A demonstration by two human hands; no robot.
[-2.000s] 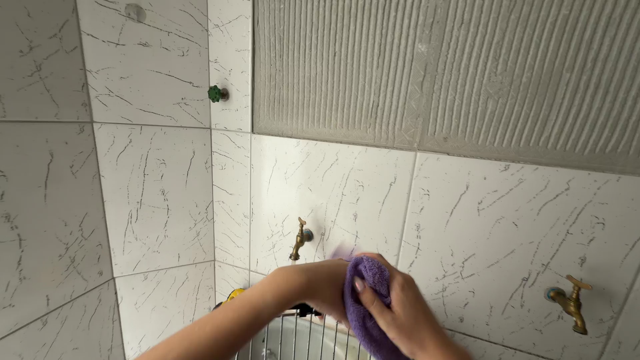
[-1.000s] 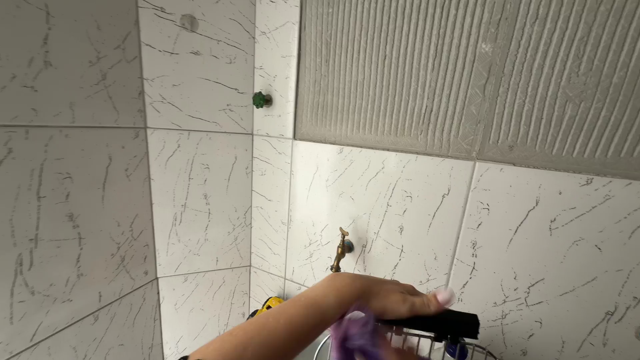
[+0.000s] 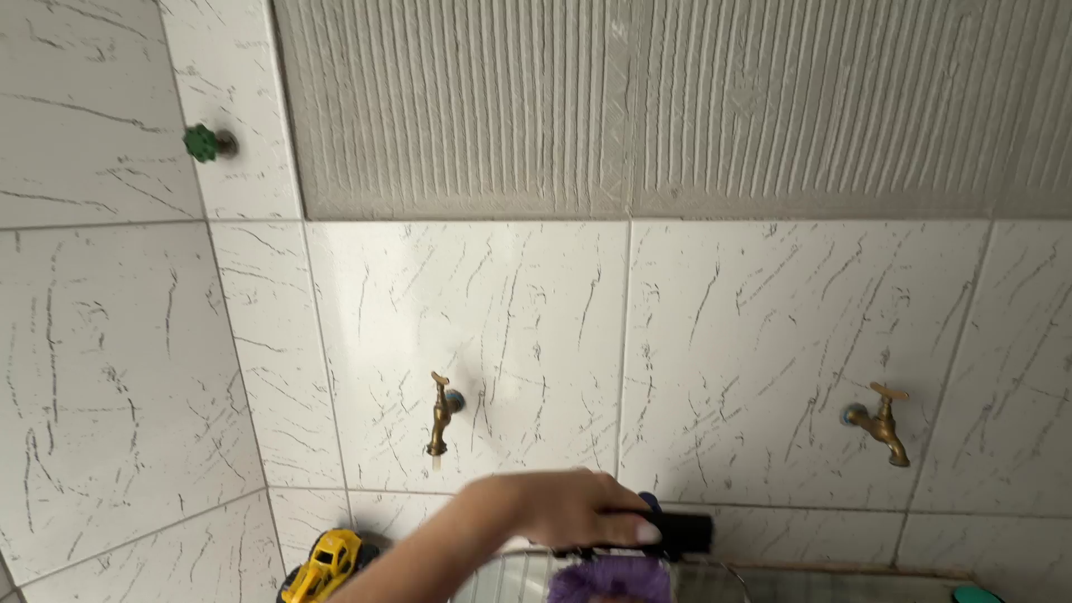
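At the bottom middle, my left hand (image 3: 578,507) grips a black handle-like piece (image 3: 691,533) that joins a wire rack or basket (image 3: 511,578). Just below it, a fuzzy purple cloth (image 3: 615,578) lies against the rack. My right hand (image 3: 610,599) is almost wholly hidden behind the cloth at the lower edge; only a sliver of skin shows. Up and to the left of my left hand, a brass tap (image 3: 441,419) sticks out of the tiled wall, with what looks like water at its spout.
Another brass tap (image 3: 883,427) is on the wall at right. A green valve knob (image 3: 203,143) sits at upper left. A yellow toy truck (image 3: 329,565) stands in the lower left corner. Ridged bare mortar (image 3: 502,109) spans the upper wall. A teal object (image 3: 976,594) shows at lower right.
My left hand, beside the purple cloth two seconds ago, is now on the black piece. My right hand, earlier in plain view on the cloth, has dropped mostly out of sight.
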